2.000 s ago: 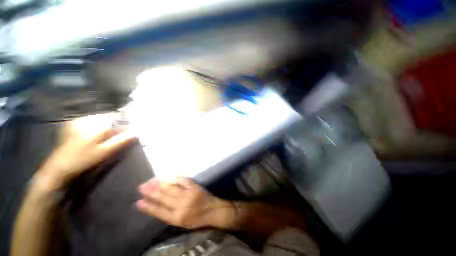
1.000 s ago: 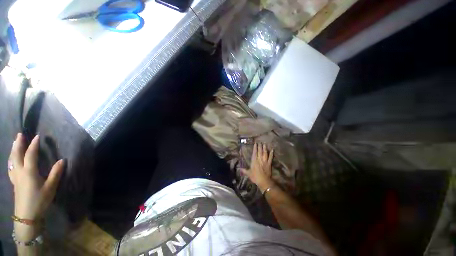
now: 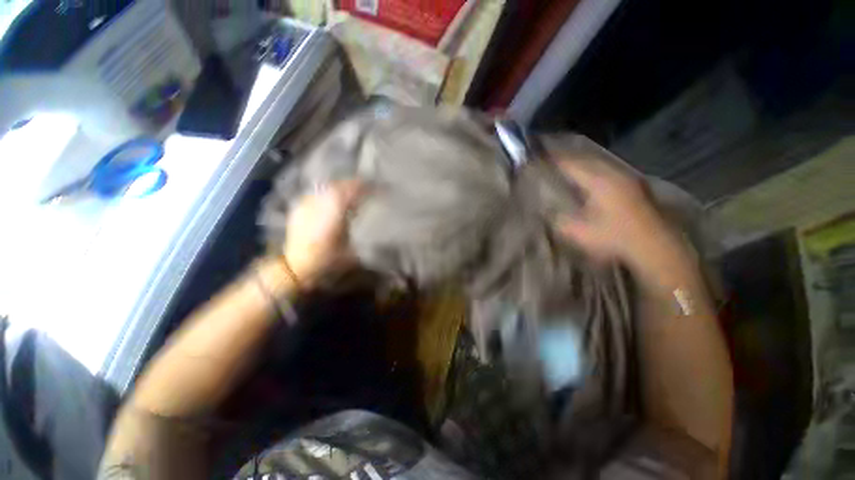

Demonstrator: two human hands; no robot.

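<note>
A crumpled bundle of taupe lining (image 3: 422,192) is lifted beside the table, blurred by motion. My left hand (image 3: 321,230) grips its left side; the fingertips are partly hidden in the folds. My right hand (image 3: 609,211) holds its right side, with cloth between and under the fingers. A pale blue-white label (image 3: 561,354) shows on the hanging lower part. A small shiny white-and-dark piece (image 3: 512,145) shows at the bundle's top; I cannot tell what it is.
Scissors with blue ring handles (image 3: 129,171) lie on the white machine table (image 3: 155,253). A flat black object (image 3: 214,98) lies beyond them. Dark cloth (image 3: 42,403) lies at the table's near left corner. A red item (image 3: 412,14) is at the top. My shirt shows at the bottom.
My left hand has left the dark cloth on the table and moved right onto the lining. The lining bundle has been raised in both hands. It now covers where the white box stood.
</note>
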